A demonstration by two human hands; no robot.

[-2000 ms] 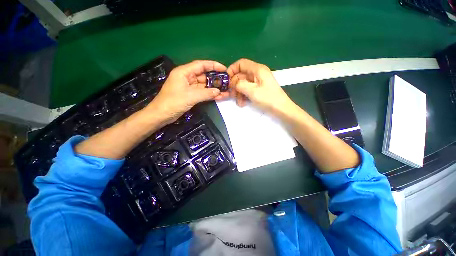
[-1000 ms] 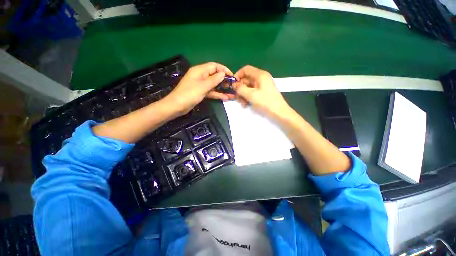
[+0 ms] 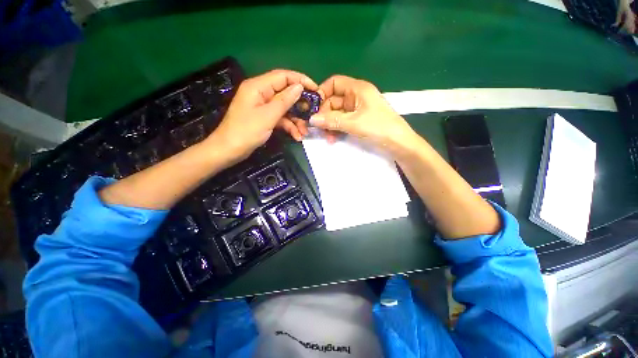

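A small black housing with a round opening is held up between both hands, above the top edge of the white sheet. My left hand is bare and grips its left side with thumb and fingers. My right hand is bare, with its fingertips on the housing's right side. Whether the right fingertips hold anything tiny is too small to tell. A white sheet lies flat below the hands. A black blister tray with square pockets lies at the left, partly hidden under my left forearm; several pockets hold black parts.
A black flat rectangular object, perhaps a phone, lies right of my right forearm. A thick white stack of sheets lies farther right. A white strip crosses the green bench. Part of a person's hand or arm shows at the top right corner.
The housing has been turned so its round opening faces the camera again, after being tilted a second ago. Both hands remain on it. The camera view has shifted slightly.
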